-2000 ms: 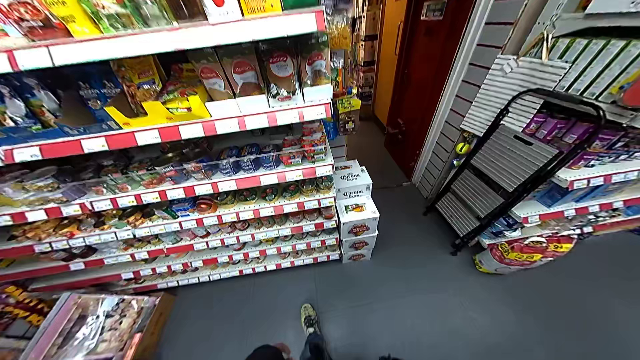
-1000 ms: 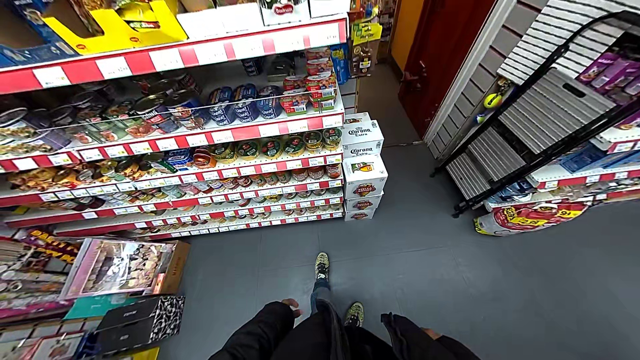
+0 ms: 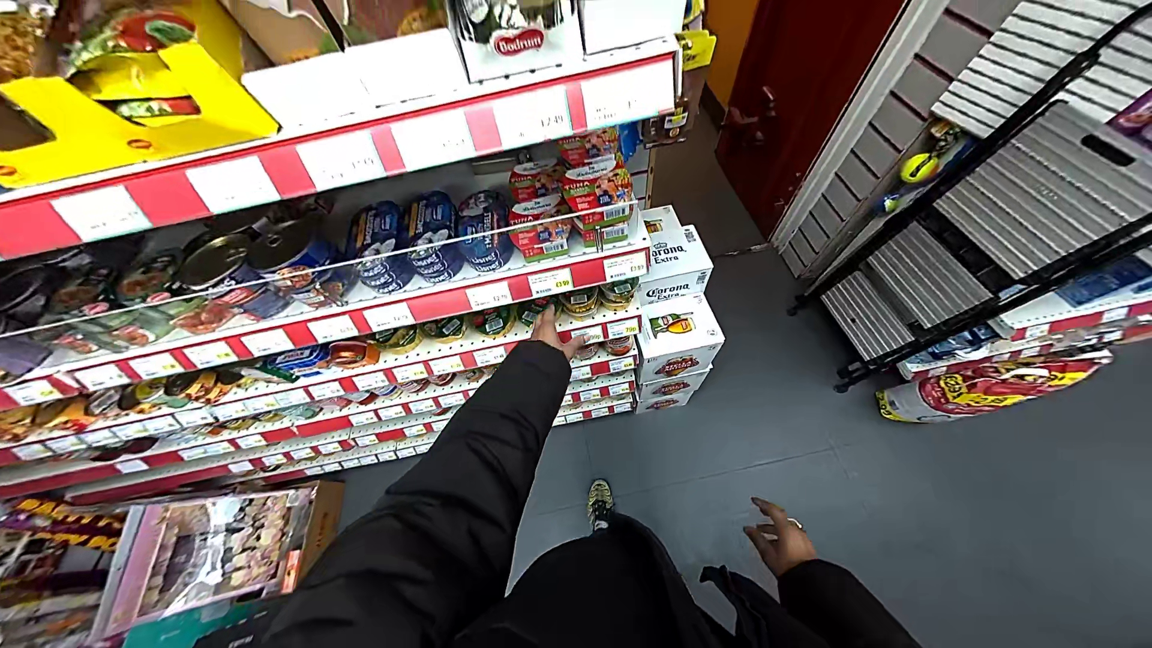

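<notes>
My left hand point(image 3: 553, 337) reaches to the second visible shelf, its fingers at the front edge among small round tins point(image 3: 493, 321). Whether it touches or grips one of them I cannot tell. Other round tins point(image 3: 580, 301) stand just right of the fingertips. On the shelf above are blue-labelled packs point(image 3: 432, 236) and stacked red tuna packs point(image 3: 596, 191) behind a clear front rail. My right hand point(image 3: 779, 538), with a ring on one finger, hangs over the grey floor, fingers apart and holding nothing.
Stacked white beer cartons point(image 3: 679, 333) stand at the shelf's right end. A folding step ladder point(image 3: 972, 216) leans at the right, above a red and yellow bag point(image 3: 994, 387) on the floor. A red door point(image 3: 792, 99) is behind. Boxed goods point(image 3: 220, 549) lie at the lower left.
My left hand has moved from low near my body up and forward to the shelf. My right hand now shows more fully, out over the floor. The view is closer to the shelves.
</notes>
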